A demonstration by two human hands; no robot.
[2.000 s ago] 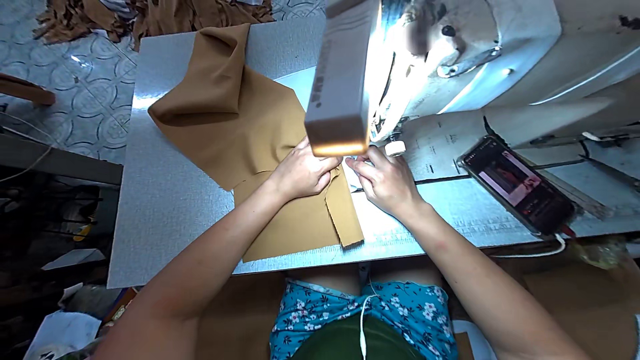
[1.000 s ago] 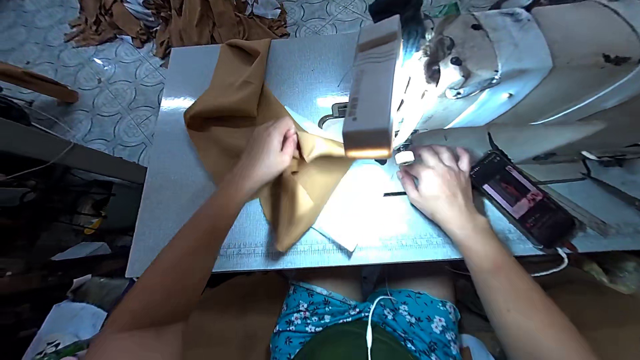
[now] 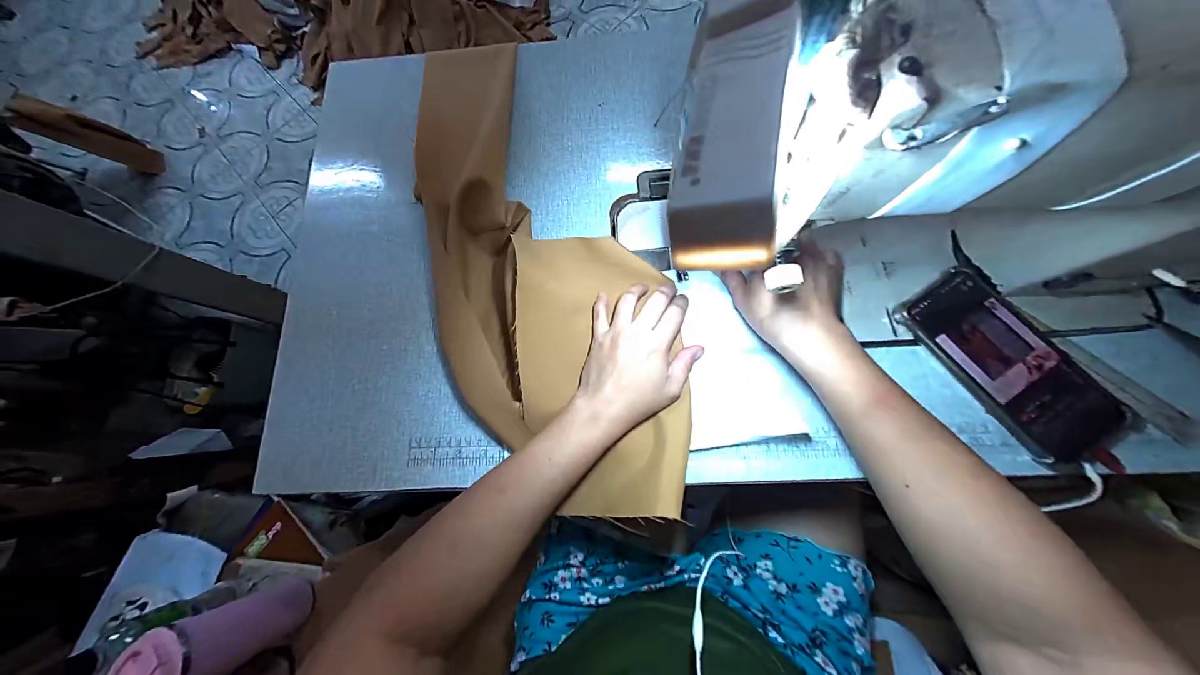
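Tan fabric (image 3: 600, 272) lies folded across the sewing machine table, one long part stretching to the far edge. My left hand (image 3: 637, 356) rests flat on it with the fingers apart, left of the needle area. My right hand (image 3: 797, 295) is by the sewing machine head (image 3: 741, 141), next to a small white round part (image 3: 784, 277); its fingers are partly hidden and blurred, so its hold cannot be told. White paper or cloth (image 3: 750, 394) lies between the hands, under a bright lamp glow. The needle itself is hidden.
A phone (image 3: 1017, 366) with a lit screen and a white cable lies at the right. The table (image 3: 366, 281) has a printed ruler along its near edge. Brown fabric pieces (image 3: 375, 37) lie on the tiled floor beyond. A pink roll (image 3: 234, 623) is at lower left.
The tan fabric, bunched up one second ago, now lies flatter and reaches past the near table edge. My left hand has moved nearer to me; my right hand has moved from beside the phone toward the machine head.
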